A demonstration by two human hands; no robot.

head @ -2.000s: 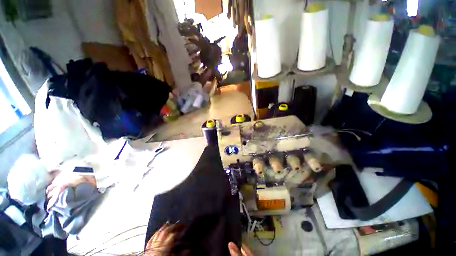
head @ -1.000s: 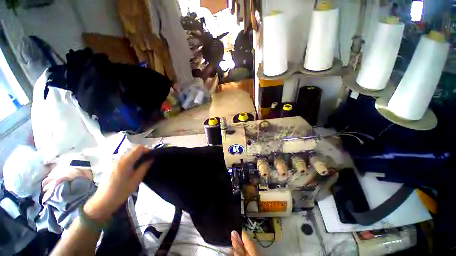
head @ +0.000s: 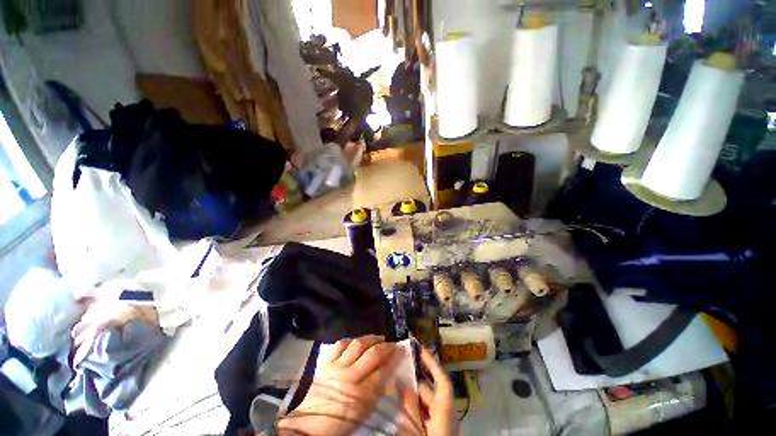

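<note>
A black fabric panel (head: 319, 289) lies bunched on the table at the left of the cream overlock machine (head: 398, 247), its right edge at the presser foot area (head: 402, 311). A white fabric piece (head: 393, 368) lies just in front of the foot. My left hand (head: 353, 387) rests flat on the white piece, fingers towards the machine. My right hand (head: 436, 392) is at the piece's right edge, fingers extended close to the needle area; whether it pinches the fabric is unclear. A narrow dark strip (head: 304, 375) shows left of my left hand.
Four white thread cones (head: 457, 85) stand above the machine. A black bundle (head: 200, 170) lies on a white sack at the back left. A grey and white garment pile (head: 119, 341) sits by the window. A black curved band (head: 651, 349) lies on a white sheet at right.
The black panel has dropped from my raised left hand and lies bunched further back. My left hand has moved right and down onto a white piece. My right hand has moved up beside the foot.
</note>
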